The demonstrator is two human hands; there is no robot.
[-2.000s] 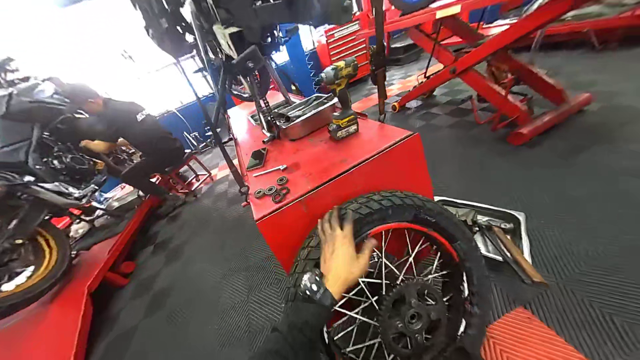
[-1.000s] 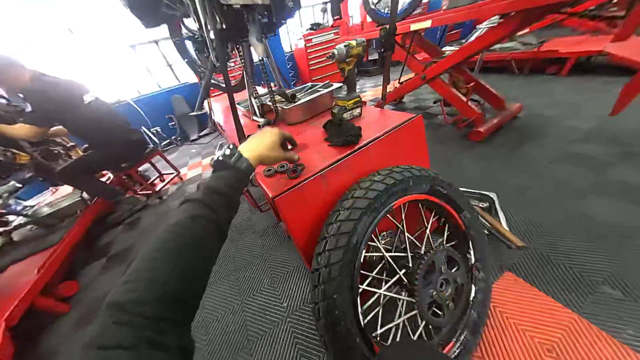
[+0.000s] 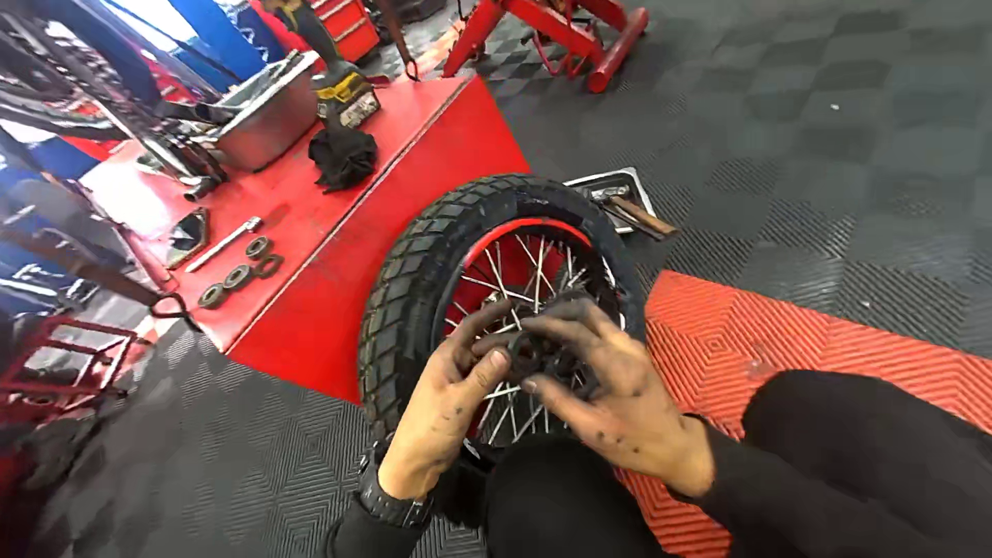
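Between both hands, in front of the wheel's hub, is a small dark ring [image 3: 527, 353], which looks like a seal or bearing. My right hand [image 3: 601, 380] grips it between thumb and fingers. My left hand [image 3: 457, 384], with a dark watch on the wrist, has its fingertips at the ring's left side; whether they grip it is unclear. Behind them a spoked motorcycle wheel with a knobby tyre [image 3: 403, 302] stands upright against the red platform [image 3: 434, 139]. Several bearings or rings [image 3: 237, 277] lie on the platform's near corner beside a metal wrench or ratchet [image 3: 225, 244] and a phone-like dark object [image 3: 187, 235].
On the platform are a metal tray [image 3: 271, 116], a cordless impact wrench [image 3: 345, 89] and a black cloth [image 3: 343, 157]. A floor tray [image 3: 635, 190] with a wooden-handled hammer [image 3: 642, 215] stands behind the wheel. A red lift leg [image 3: 612, 54] is farther back.
My left hand has come back from the rings on the platform to the front of the wheel. My right hand has come into view. The view has tilted down.
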